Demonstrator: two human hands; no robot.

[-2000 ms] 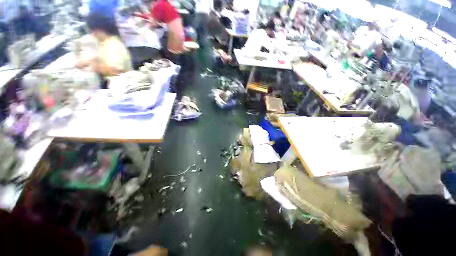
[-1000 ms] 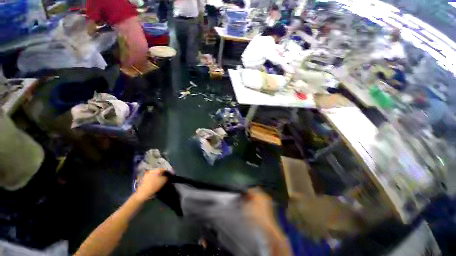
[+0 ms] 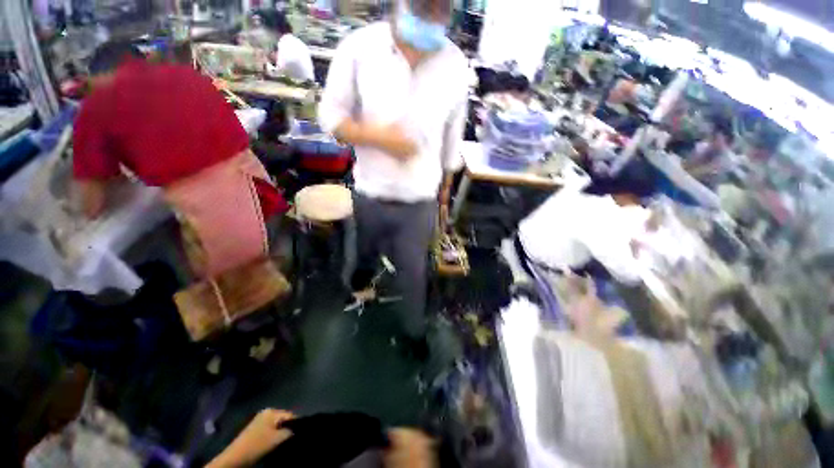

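Note:
A black garment [image 3: 331, 439] is at the bottom centre, cut off by the lower edge. My left hand [image 3: 262, 433] grips its left side. My right hand [image 3: 410, 448] is blurred at its right side, with fingers against the cloth; it seems to hold it. A small grey part shows beside my right hand. The rest of the garment is out of the picture.
A person in a white shirt [image 3: 400, 119] and mask stands ahead in the aisle. A person in red [image 3: 160, 123] bends over work at left, by a wooden stool [image 3: 233, 297]. A round stool [image 3: 324, 202] stands between them. A cloth-laden table is at right. Scraps lie on the green floor.
The view has moved forward along the aisle; the white-shirted person is now close and facing me. My hands and the garment sit lower in the picture, and less of the grey part shows.

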